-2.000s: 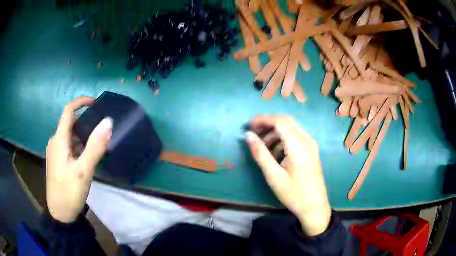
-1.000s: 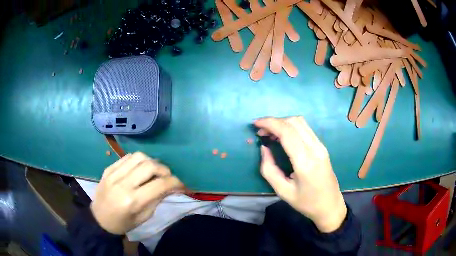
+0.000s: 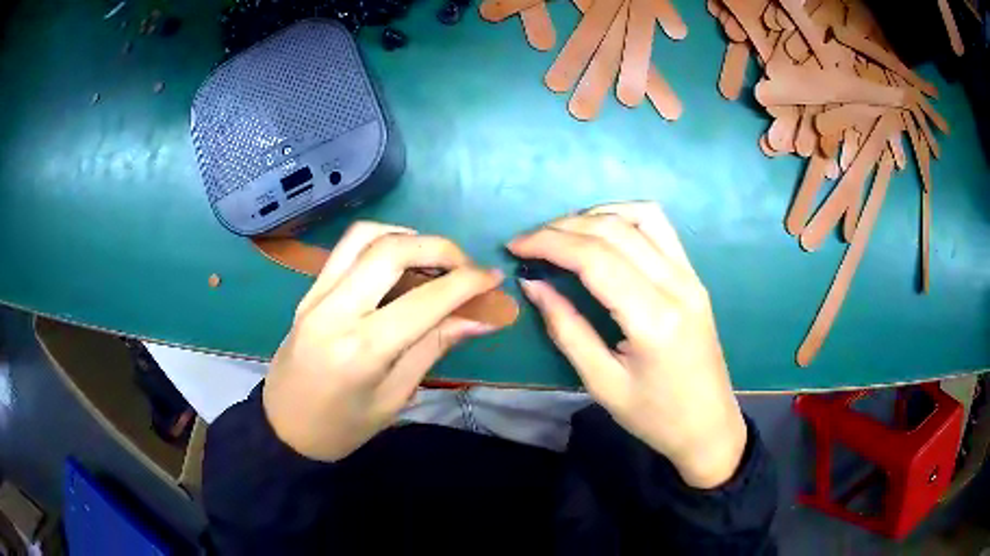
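A black speaker housing [image 3: 288, 114] lies on the green table at the left, its mesh grille face and port cutouts turned up. A tan carrying strap [image 3: 291, 254] runs from under the housing's lower edge to my left hand. My left hand [image 3: 375, 326] grips the strap near its free end, and the rounded tip sticks out past the fingers. My right hand [image 3: 641, 326] is just right of the tip, with a small black strap button [image 3: 529, 272] pinched between thumb and fingertips. The two hands are close but apart.
A dark heap of strap buttons [image 3: 393, 39] is at the top, behind the housing. Piles of loose tan straps [image 3: 830, 109] lie at the top middle and right. A few tiny brown dots [image 3: 214, 280] are on the green table [image 3: 608, 163]. A red stool [image 3: 892, 462] stands below the table edge at right.
The housing was turned grille side up and let go. My left hand has taken the strap and moved right, lifting its end. My right hand has moved slightly left and up beside the strap tip.
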